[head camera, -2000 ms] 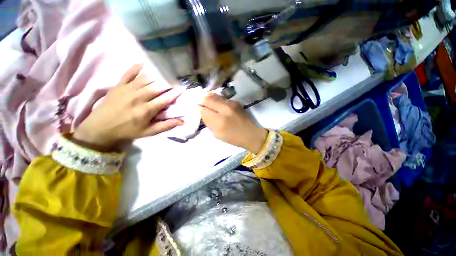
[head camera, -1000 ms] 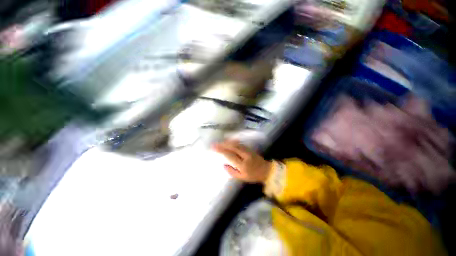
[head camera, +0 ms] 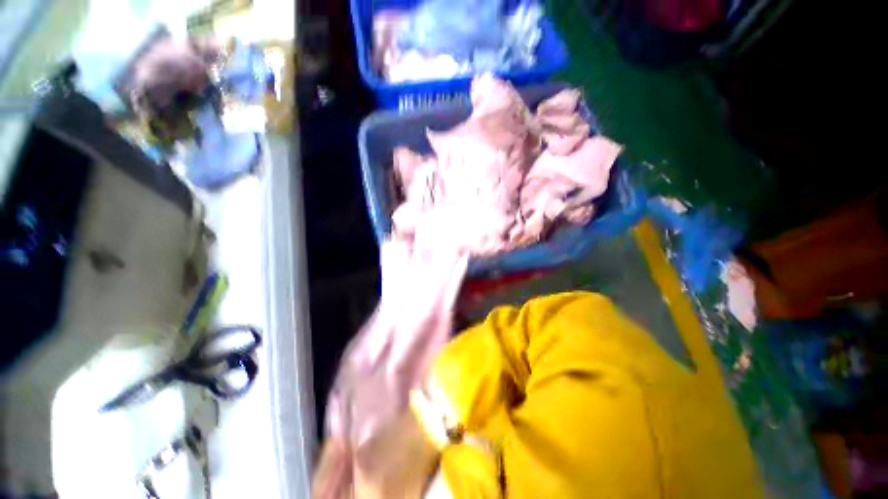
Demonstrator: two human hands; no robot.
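A pale pink fabric piece (head camera: 414, 302) runs from the heap of pink pieces (head camera: 477, 175) in the grey-blue bin, over its near rim, down to my right hand. My right hand (head camera: 397, 466) is blurred and partly cut off at the bottom edge, beside the yellow sleeve cuff. It appears closed on the pink cloth; its fingers are not clear. My left hand is out of the picture.
Black-handled shears (head camera: 219, 363) lie on the white machine table (head camera: 282, 390), near a yellow-green tool (head camera: 203, 304). Light blue pieces (head camera: 222, 151) lie further along. A bright blue basket (head camera: 467, 83) stands beyond the grey-blue bin (head camera: 375, 166). The floor is green.
The view has swung right from the needle area to the bins. My right hand has left the cloth on the table and is now at the pink cloth by the bin. My left hand has left view.
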